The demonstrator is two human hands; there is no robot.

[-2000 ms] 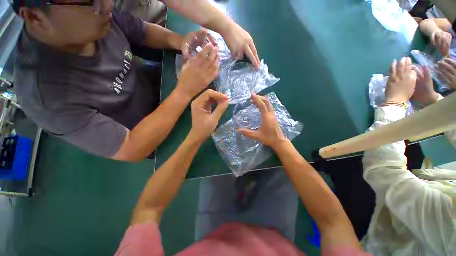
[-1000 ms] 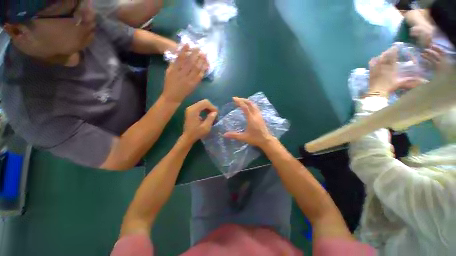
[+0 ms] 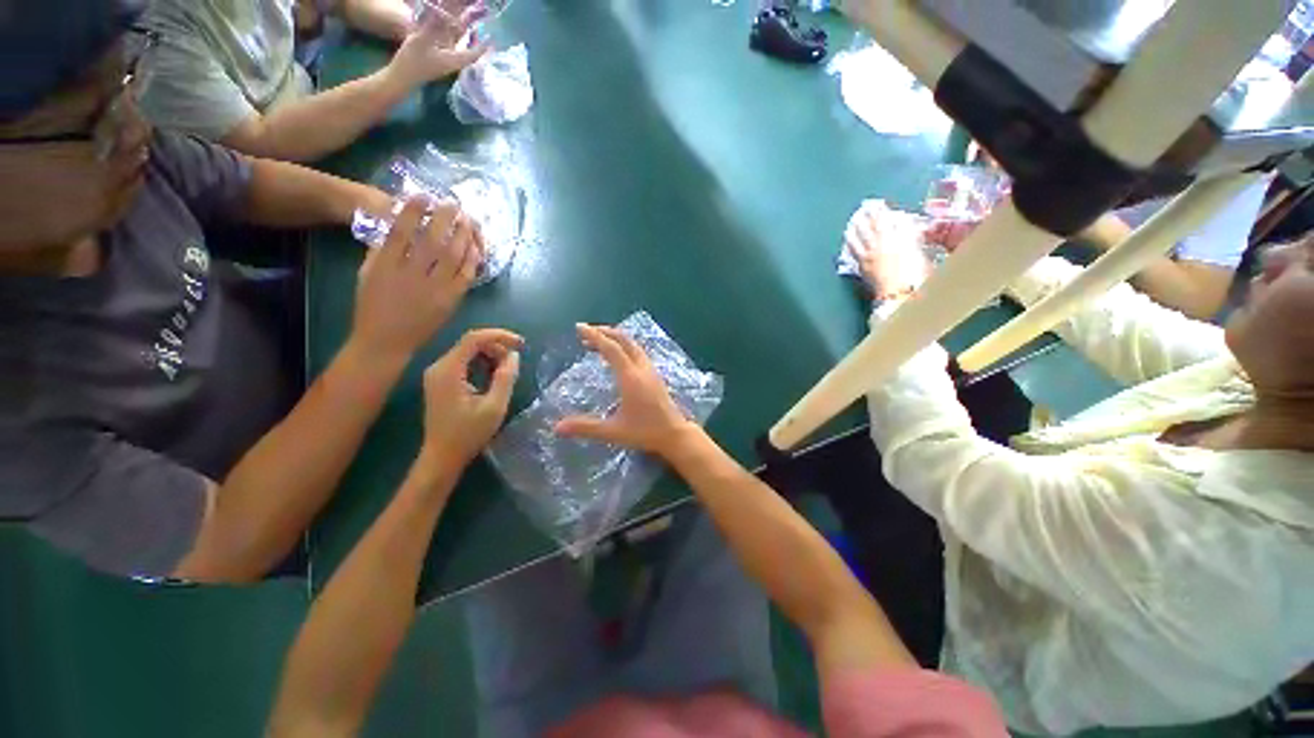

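Observation:
A clear plastic bag point(image 3: 577, 483) lies flat and crinkled on the green bench, its near corner reaching over the edge. A faint, rounded transparent outline shows between my hands; I cannot tell if it is a separate part. My left hand point(image 3: 468, 399) is at the bag's left side, thumb and index finger curled close together; whether they pinch clear film cannot be told. My right hand point(image 3: 634, 397) is over the bag's right part, thumb and fingers spread apart, with no visible grip.
At left, a person in grey has a hand on a clear bagged item point(image 3: 490, 216). Another clear bag point(image 3: 493, 87) lies beyond. At right, a person in cream handles clear bags point(image 3: 865, 238). Cream pipes point(image 3: 922, 325) with black joints rise at right. A black bundle point(image 3: 787, 36) lies far along the bench point(image 3: 677, 216).
The view has shifted, so the bench and my hands appear further left. A neighbour's reaching hand and the clear film beyond my fingertips are gone from there. My hands keep nearly the same pose.

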